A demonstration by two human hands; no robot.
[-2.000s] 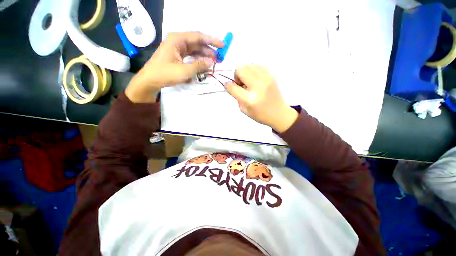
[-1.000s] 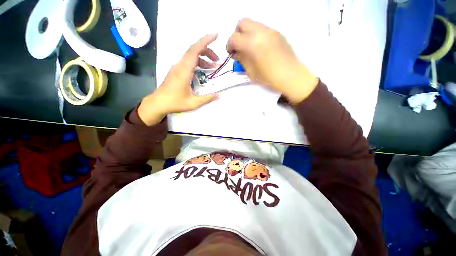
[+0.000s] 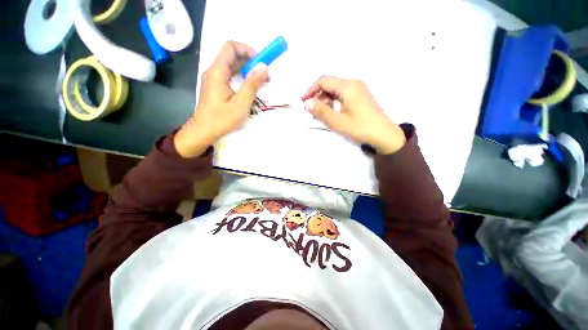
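My left hand [image 3: 227, 97] holds the blue battery cell [image 3: 265, 55] between thumb and fingers, tilted up to the right above the white sheet. My right hand [image 3: 348, 109] pinches the red and dark lead wires [image 3: 277, 106] at its thumb and index fingertip. The wires run left to a small dark patch beside my left hand, perhaps a circuit board. The white housing under the hands is hard to tell from the white sheet [image 3: 387, 45].
At left lie masking tape rolls [image 3: 95, 89], a white tape roll [image 3: 48, 26], a curved white piece [image 3: 113, 55] and a white unit [image 3: 169, 26] with a blue battery [image 3: 153, 40]. At right stand a blue tape dispenser [image 3: 516, 84] and crumpled waste [image 3: 527, 155]. A person's grey sleeve [image 3: 548, 245] shows lower right.
My left hand has taken hold of the blue battery and lifted it. My right hand has moved down and right, with wires at its fingertips. The view has shifted slightly.
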